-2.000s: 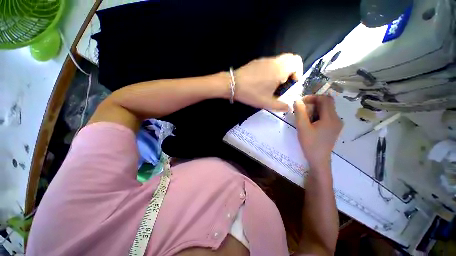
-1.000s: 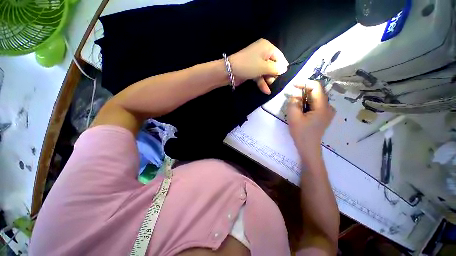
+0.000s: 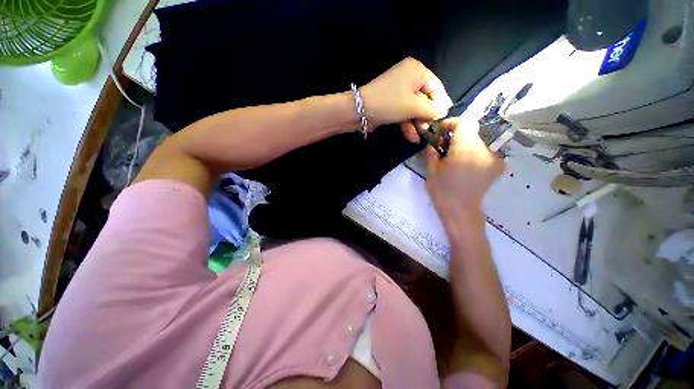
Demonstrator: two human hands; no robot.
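The black garment (image 3: 289,53) lies over the table and hangs at the lap. My left hand (image 3: 407,95), with a bracelet at its wrist, pinches the garment's edge between its fingertips. My right hand (image 3: 463,163) is close against it on the right and holds the small black thread snips (image 3: 437,138), their tip at the left fingertips. Whether a thread lies between the fingers is too small to tell. The presser foot and needle area (image 3: 496,121) is just right of my hands.
The off-white sewing machine (image 3: 647,83) stands at the upper right. A white-handled tool (image 3: 596,195) and long dark snips or tweezers (image 3: 584,251) lie on its bed. A green fan (image 3: 74,62) stands on the left table (image 3: 23,144). A tape measure (image 3: 232,323) hangs over the pink shirt.
My hands were together at the needle area, then apart. Now my right hand has come up and left to my left hand, and the snips are at the left fingertips.
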